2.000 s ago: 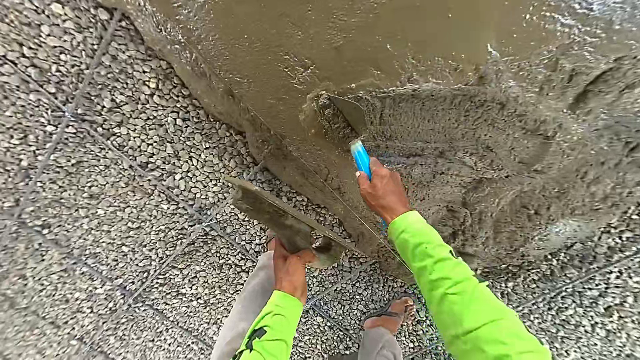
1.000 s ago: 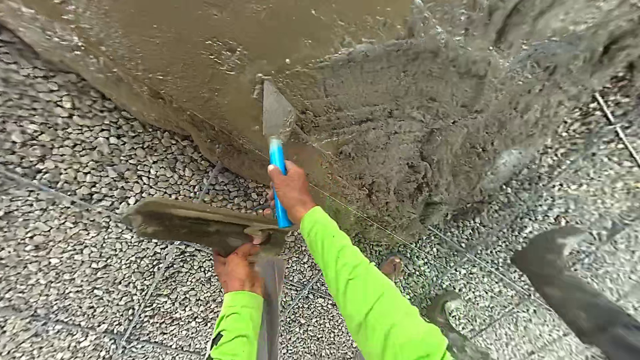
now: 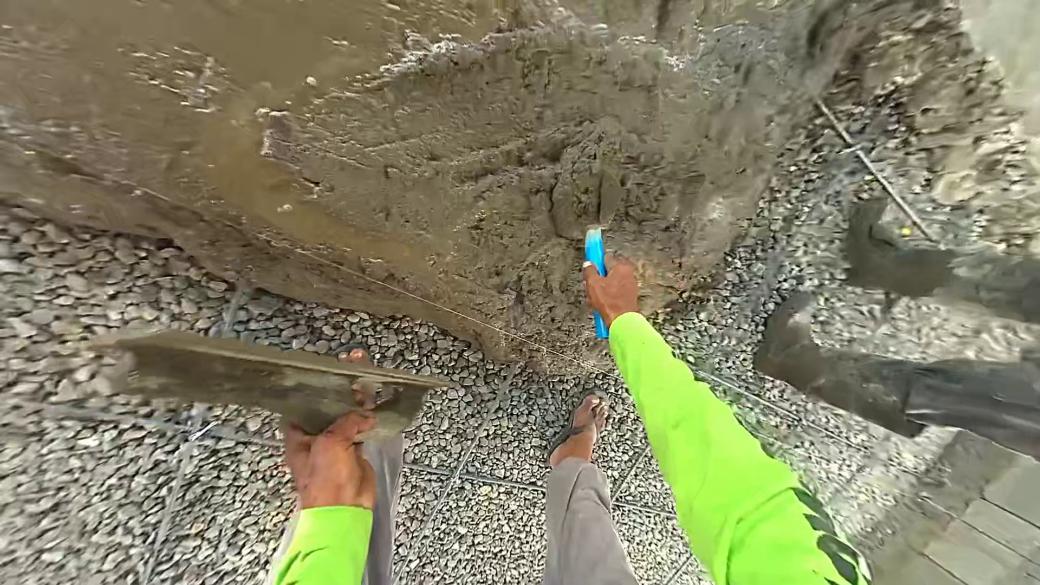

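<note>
My right hand [image 3: 613, 286] grips the blue handle of a trowel [image 3: 595, 252]; its blade is hidden, apparently in the wet concrete [image 3: 487, 179]. Lower left, my left hand [image 3: 333, 463] holds a flat float [image 3: 252, 378] caked with wet concrete, tilted above the gravel and apart from the slab's edge. A thin string line [image 3: 439, 305] runs slantwise along the near edge of the concrete.
Gravel [image 3: 97, 487] lies below the concrete, crossed by reinforcing bars [image 3: 471, 479]. My sandalled foot [image 3: 581, 418] is near the concrete edge. Another person's muddy boots [image 3: 796, 341] are at the right, with a bar [image 3: 877, 171] above them and paving blocks [image 3: 991, 520] at the lower right.
The trowel has left the smooth concrete, where its blade showed, for the rougher heap farther right. My hands are now farther apart. The other person's boots show more fully as the view shifts right.
</note>
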